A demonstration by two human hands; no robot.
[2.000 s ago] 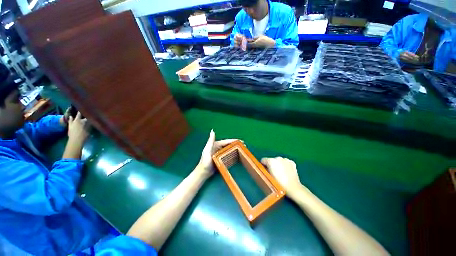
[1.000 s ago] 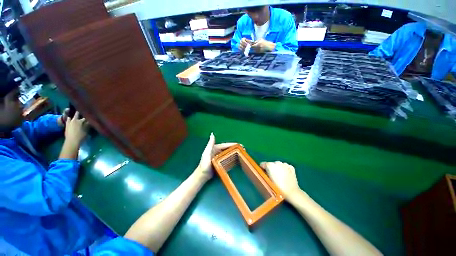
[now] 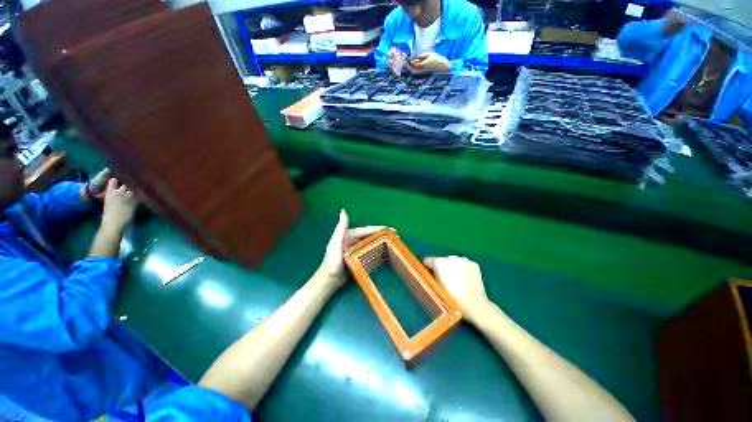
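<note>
A stack of orange-brown frame jigs [image 3: 401,336] stands on the green bench in front of me. Its centre is open, its inner walls look ribbed, and green shows through. My left hand [image 3: 340,251] is against its far left corner, thumb up and fingers along the far end. My right hand [image 3: 458,282] is at its right side, fingers curled against the side wall. The fingertips of both hands are partly hidden by the stack.
A tall reddish-brown jig stack [image 3: 181,124] stands at left. Another dark brown stack [image 3: 707,354] is at the right edge. A thin pale strip [image 3: 183,270] lies at left. Bagged black trays [image 3: 396,105] lie across the bench. A person in blue [image 3: 58,305] works close at left.
The view has shifted slightly, so the bench things sit a little left and higher. Both hands keep their places on the frame stack. The person at far right has raised an arm.
</note>
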